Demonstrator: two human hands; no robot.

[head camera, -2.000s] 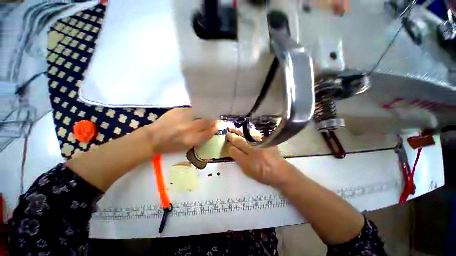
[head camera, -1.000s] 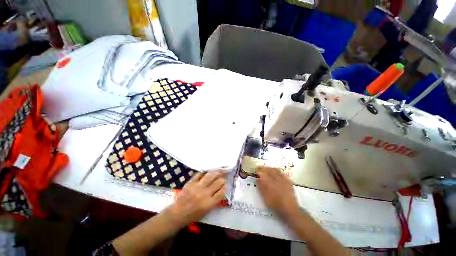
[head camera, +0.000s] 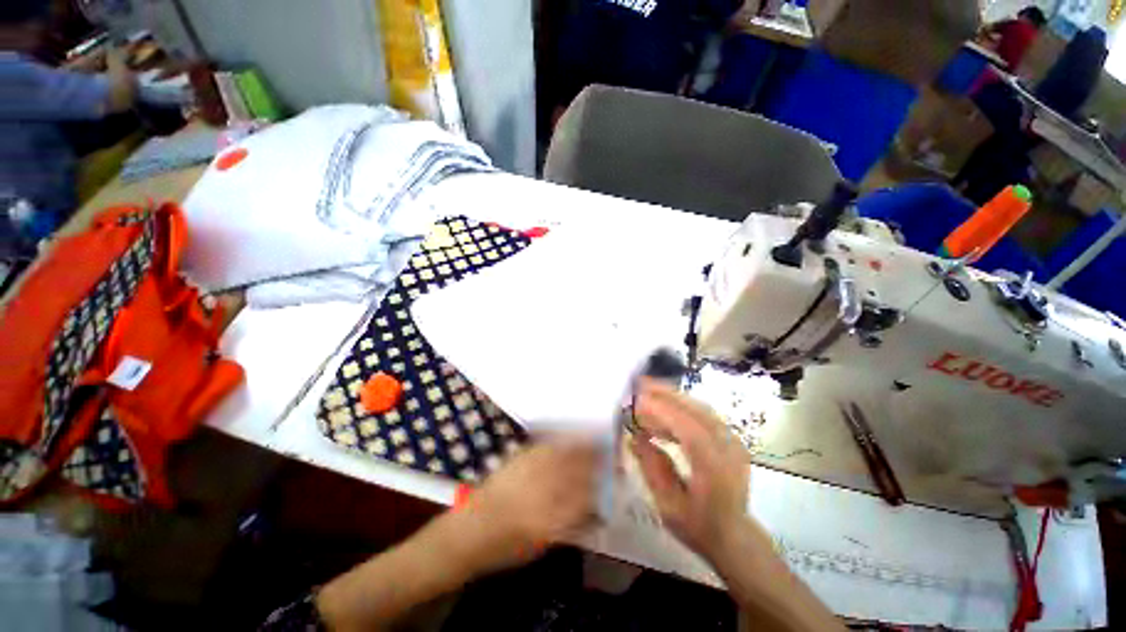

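A white panel (head camera: 543, 321) lies over patterned navy and cream fabric (head camera: 420, 414) on the machine table, left of the needle area. A round orange patch (head camera: 380, 393) sits on the patterned fabric. My left hand (head camera: 550, 488) is at the panel's near edge, blurred, with the edge between its fingers. My right hand (head camera: 692, 463) is beside it, fingers bent at a small dark and white part of the same edge; blur hides the exact grip. The sewing machine head (head camera: 772, 296) stands just beyond my right hand.
Thread snips (head camera: 874, 454) lie on the machine bed. Red-handled scissors (head camera: 1025, 568) are at the right table edge. A pile of orange pieces (head camera: 117, 346) is at the left. A stack of white pieces (head camera: 296, 198) lies upper left. An orange thread cone (head camera: 988, 222) stands above the machine. A person works far left.
The view has drawn back from the machine. The panel's near edge is now lifted away from the needle area. My right hand has moved from the machine bed to this edge, beside my left hand.
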